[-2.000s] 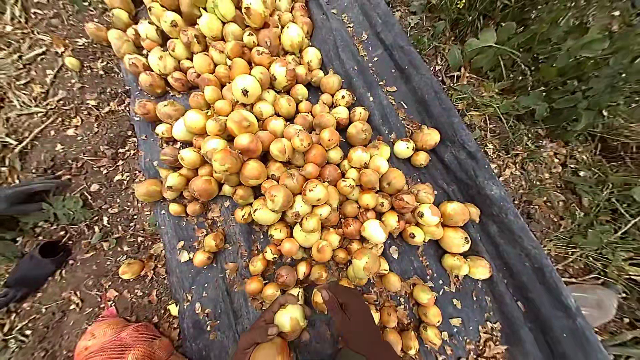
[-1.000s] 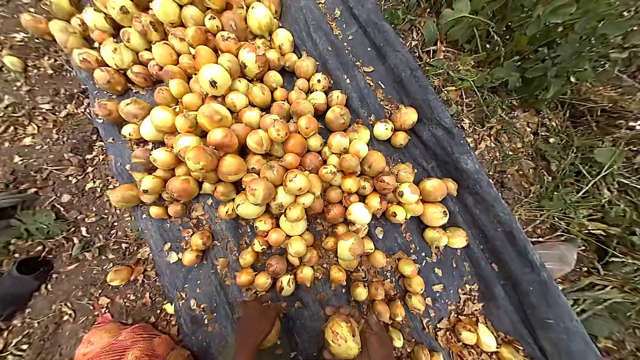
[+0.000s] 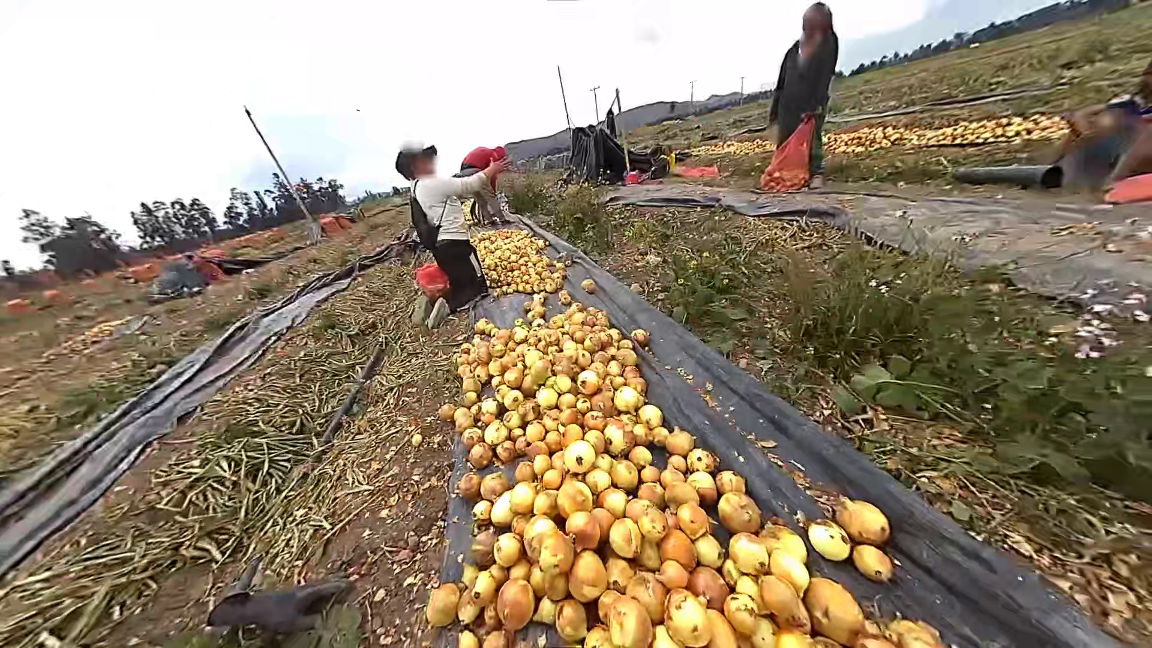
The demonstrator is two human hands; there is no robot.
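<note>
Neither of my hands shows in the head view at this moment, so what they hold or touch is hidden. A long pile of yellow-brown onions (image 3: 576, 504) lies on a strip of dark plastic sheeting (image 3: 765, 423), running from the bottom edge away up the field. A few onions (image 3: 862, 522) lie apart at the pile's right side. Farther along the same strip is another heap of onions (image 3: 515, 261).
A co-worker in a white top (image 3: 445, 202) kneels left of the far heap, another person in a red cap (image 3: 483, 160) beyond. At right, a person in dark clothes (image 3: 804, 90) stands by a red mesh sack (image 3: 792, 160). A dark boot-like object (image 3: 279, 607) lies lower left.
The view has swung up sharply from the near onions to the field and sky. My hands, at the bottom edge among onions before, are out of view, as is the red mesh sack at lower left.
</note>
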